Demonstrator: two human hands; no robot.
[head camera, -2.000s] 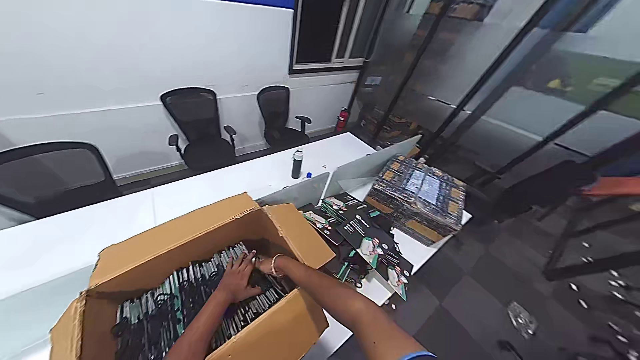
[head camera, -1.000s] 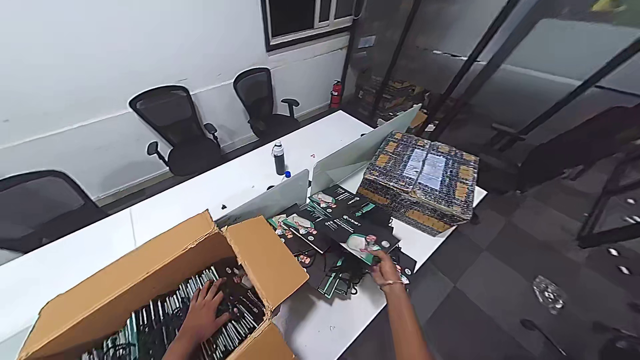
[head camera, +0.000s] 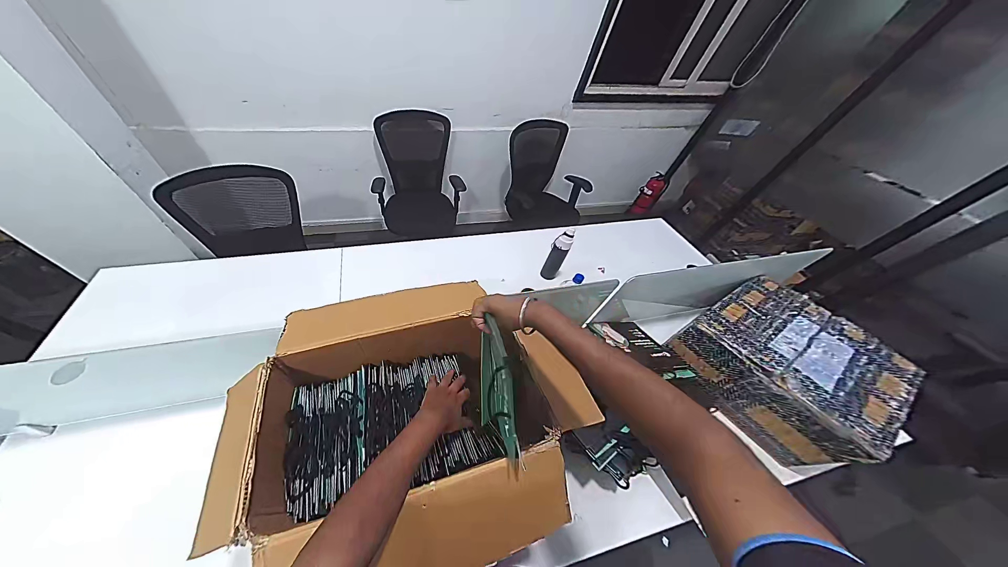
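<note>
An open cardboard box (head camera: 488, 504) on the white desk holds a tightly packed row of thin packets (head camera: 327, 441) with dark cords. My left hand (head camera: 447, 400) rests on the right part of that row, its fingers spread. With my right hand (head camera: 496, 309), which wears a bangle, I grip the top edge of a green flat packet (head camera: 500, 386), upright inside the box's right end. More dark printed packets (head camera: 642, 346) lie on the desk right of the box, partly hidden by my right arm.
A tape-wrapped carton (head camera: 795, 370) stands at the desk's right end. Glass dividers (head camera: 701, 287) run along the desk. Behind them are a bottle (head camera: 557, 253) and a blue cap (head camera: 578, 279). Mesh chairs (head camera: 413, 169) line the far side, and a fire extinguisher (head camera: 648, 194) stands by the wall.
My right hand has moved from the loose packets beside the carton to the box's right end, holding a green packet there. My left hand stays on the packed row. The view has turned left.
</note>
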